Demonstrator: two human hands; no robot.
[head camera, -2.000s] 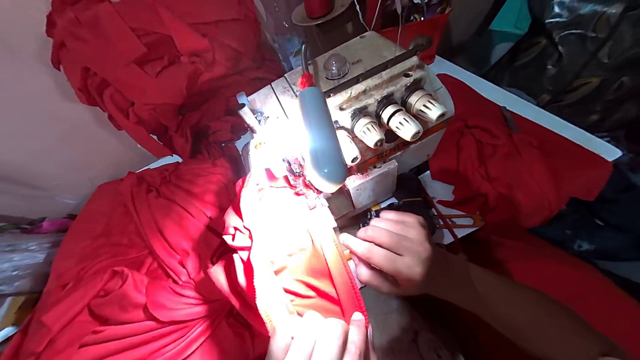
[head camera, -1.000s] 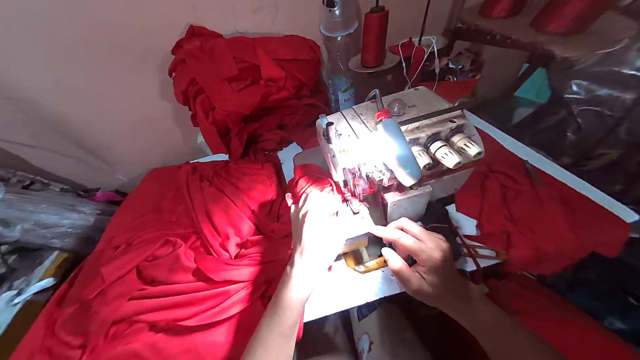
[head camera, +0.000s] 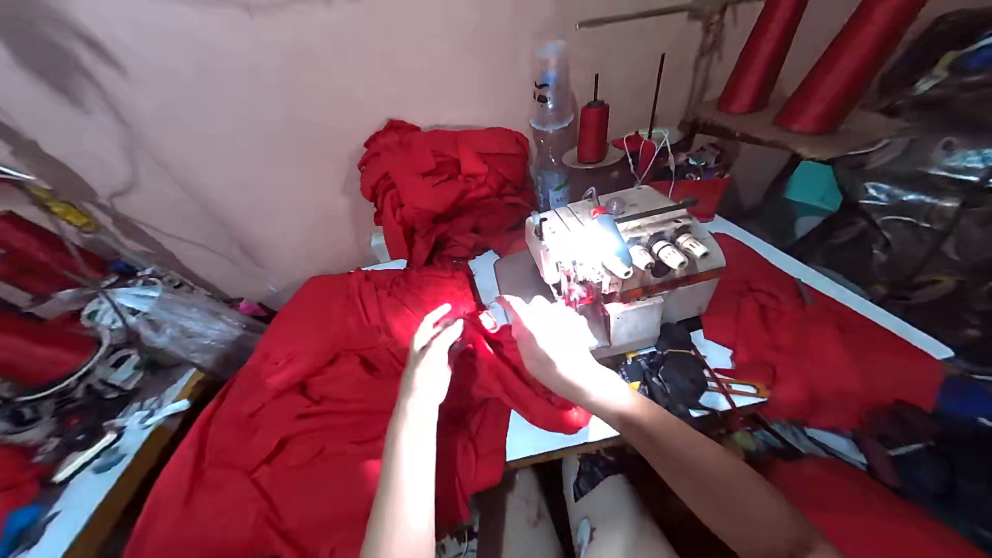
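A heap of red fabric (head camera: 325, 387) covers the left of the table and hangs over its front edge. My left hand (head camera: 434, 353) is on this fabric, fingers bent and somewhat apart; whether it grips a fold is unclear. My right hand (head camera: 552, 341) lies just left of the needle area, its fingertips on a strip of the red cloth that loops below it. Behind and right of that hand stands an overlock sewing machine (head camera: 635, 232) with tension dials and a small bright lamp (head camera: 612, 246). Glare hides much of the needle area.
Another red fabric pile (head camera: 457, 186) lies against the wall, beside a plastic bottle (head camera: 552, 167) and a red thread cone (head camera: 593, 133). More red cloth (head camera: 821, 333) is right of the machine. Dark scraps and orange-handled scissors (head camera: 736, 387) lie near the front. Large thread cones (head camera: 837, 70) stand at upper right.
The view has swung left and wider. My right hand has moved from in front of the machine to the cloth at its left. My left hand has moved away from the needle area onto the fabric heap.
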